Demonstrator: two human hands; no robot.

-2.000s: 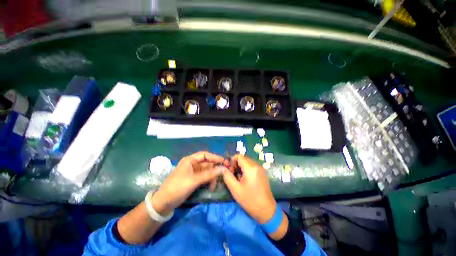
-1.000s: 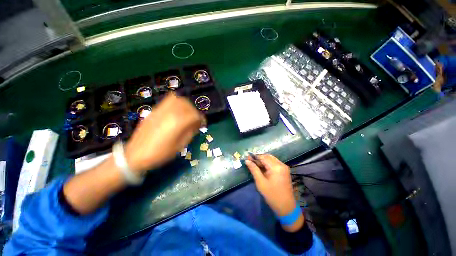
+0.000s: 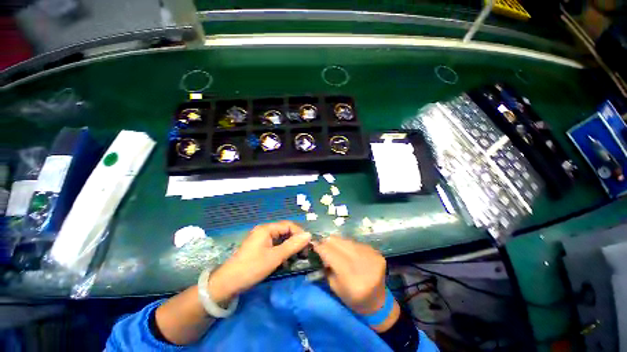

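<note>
My left hand [image 3: 265,253] and my right hand [image 3: 352,269] meet at the bench's front edge. My left fingers pinch a small dark piece [image 3: 299,260], partly hidden by the fingers. My right fingertips touch or nearly touch it; whether they hold a tool or part is too small to tell. Behind them lies the black compartment tray [image 3: 265,165], with round units in the pockets of both rows. Several small white and yellowish squares [image 3: 326,200] are scattered between the tray and my right hand.
A black pad with white paper [image 3: 397,167] lies right of the tray, then a clear blister tray [image 3: 481,161], a second black tray [image 3: 526,137] and a blue fixture [image 3: 599,150]. A white strip with green sticker [image 3: 103,196] and blue packs [image 3: 58,172] lie left. A raised rail [image 3: 330,41] runs behind.
My left hand has come back from over the black tray to the front edge. My right hand has moved left to meet it. The view has turned back left. The upper-row pocket empty earlier holds a unit.
</note>
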